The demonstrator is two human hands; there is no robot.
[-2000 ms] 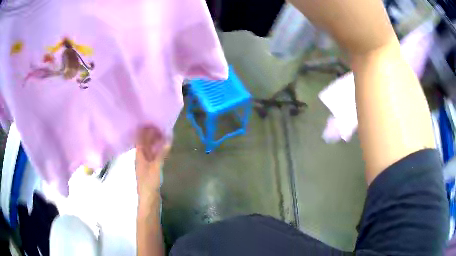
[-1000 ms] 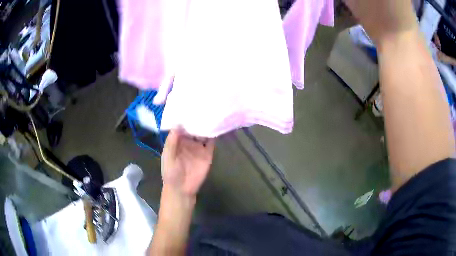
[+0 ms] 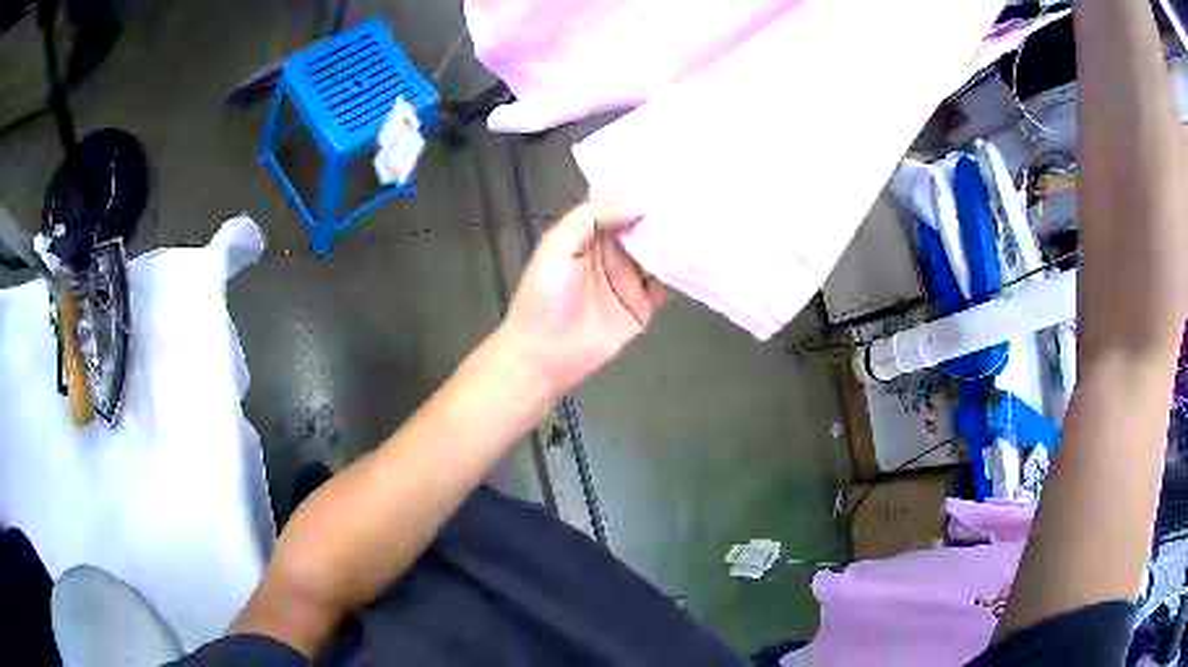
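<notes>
A pale pink garment [image 3: 769, 156], washed out to white in its middle, hangs in front of me at the top. My left hand [image 3: 586, 293] holds its lower edge, with the fingers curled at the hem. My right arm is raised at the right edge of the view. My right hand is cut off by the top edge, so its grip is hidden.
A steam iron [image 3: 102, 332] rests on a white-covered table [image 3: 169, 456] at the left. A blue stool [image 3: 358, 98] stands on the floor [image 3: 417, 313]. Other pink garments [image 3: 919, 606] are at the lower right. A white pipe [image 3: 971, 328], blue and white things and a cardboard box [image 3: 899, 517] are at the right.
The view has swung to the right, so the stool and iron sit further left and higher. My left hand has risen with the hem. The garment's printed front, seen earlier, no longer shows.
</notes>
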